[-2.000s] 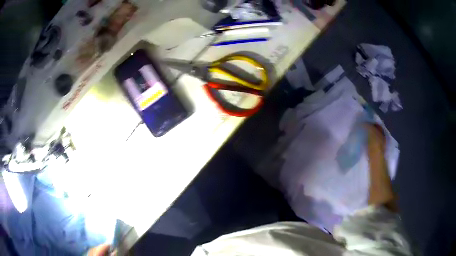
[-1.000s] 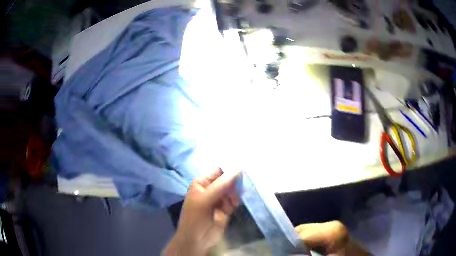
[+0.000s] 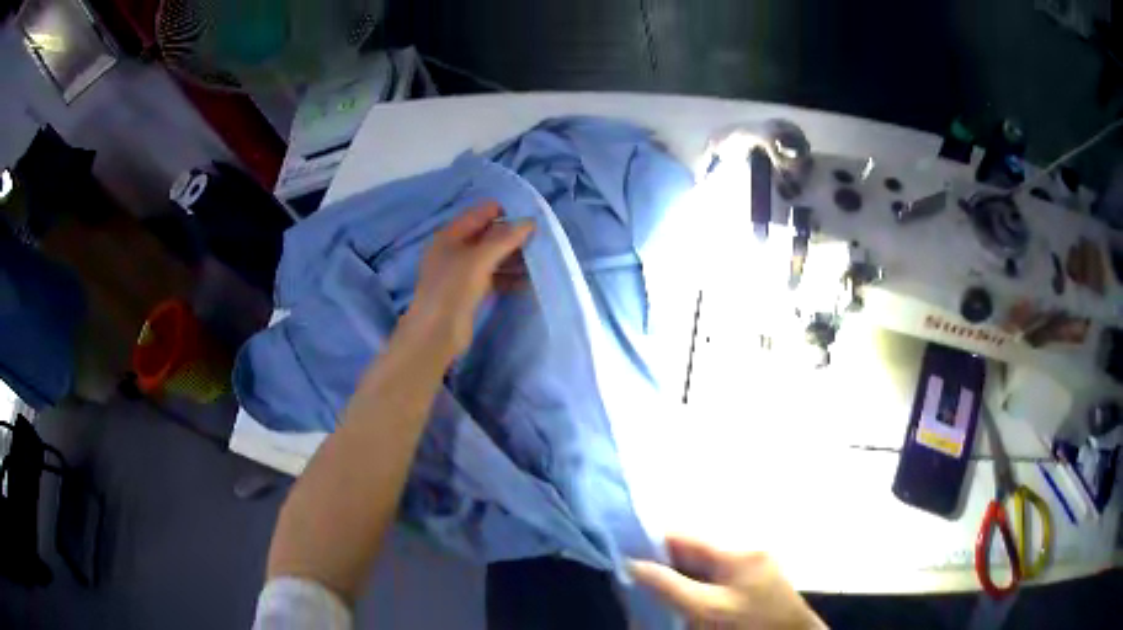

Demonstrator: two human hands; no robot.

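Note:
The light blue garment (image 3: 370, 283) lies heaped on the white table left of the needle and hangs over the front edge. A long narrow blue band (image 3: 569, 308) runs down across it. My left hand (image 3: 474, 265) holds the band's upper part between thumb and fingers, above the garment. My right hand (image 3: 720, 588) pinches the band's lower end near the table's front edge. The hand is partly cut off by the picture's bottom edge.
The sewing machine head (image 3: 936, 246) stands at the right, its needle area glaring under the lamp. A phone (image 3: 940, 431) with a lit screen, red and yellow scissors (image 3: 1015, 542) and pens (image 3: 1062, 490) lie right of it. An orange basket (image 3: 181, 353) is left of the table.
The view has swung left. My right hand, earlier at the white cloth pile below the table, now holds the band. My left hand has moved up along the band, which is now stretched over the garment.

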